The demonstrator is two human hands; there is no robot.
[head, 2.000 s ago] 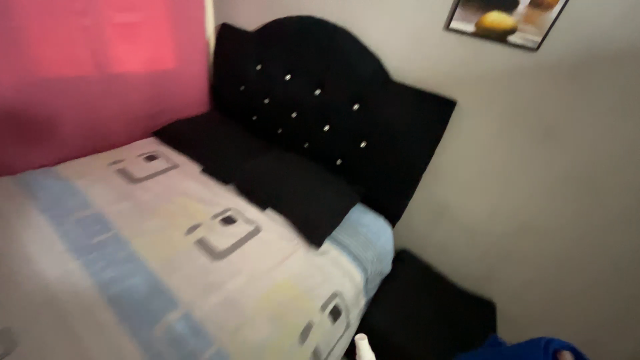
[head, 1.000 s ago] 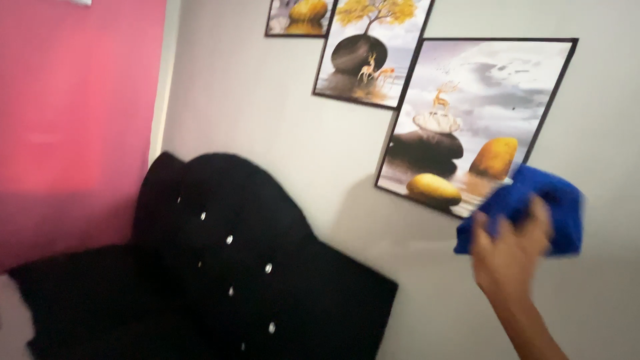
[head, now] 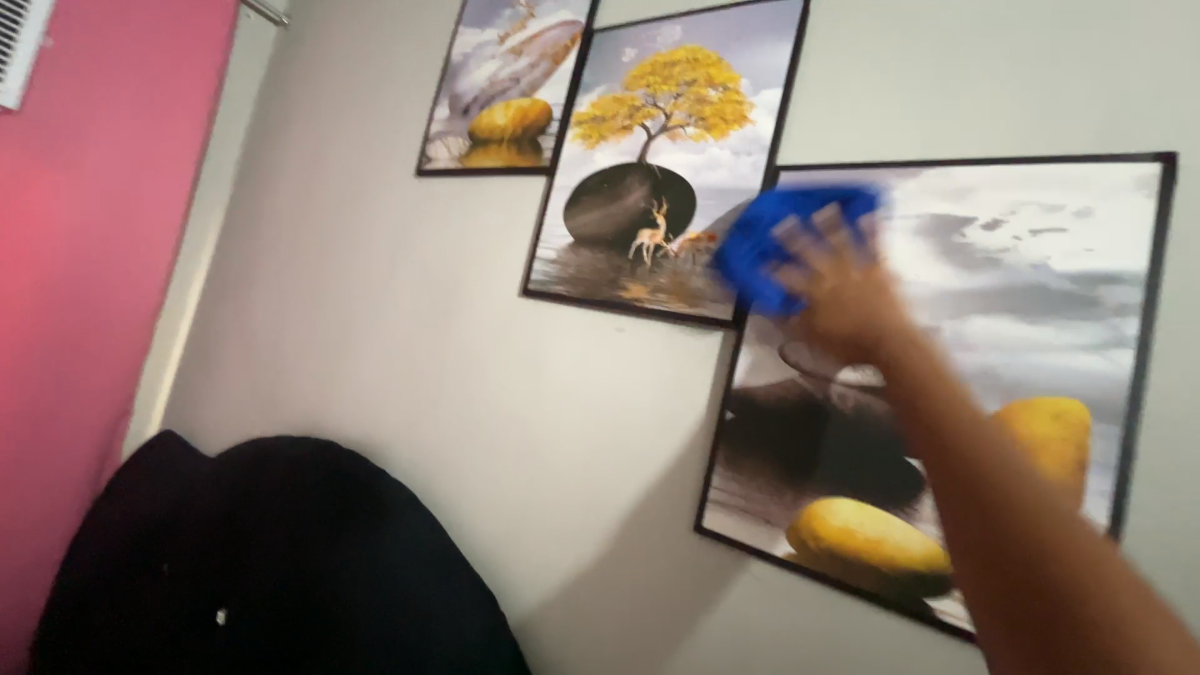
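Note:
My right hand (head: 839,291) is spread over a blue cloth (head: 797,234), with the fingers on top of it. The cloth lies over the upper left part of the largest framed picture (head: 1012,281), by its border with the middle framed picture (head: 661,150), which bears a yellow tree and a deer. Hand and cloth are blurred. My forearm reaches in from the lower right and hides part of the large picture. My left hand is out of view.
A third framed picture (head: 511,84) hangs at the upper left on the grey wall (head: 450,347). Below stands a black padded headboard (head: 309,553) with shiny studs. A pink curtain (head: 94,234) covers the left side.
The view has swung up from the bed to the wall pictures. My right hand with the blue cloth has moved from the large picture's lower right part to its upper left.

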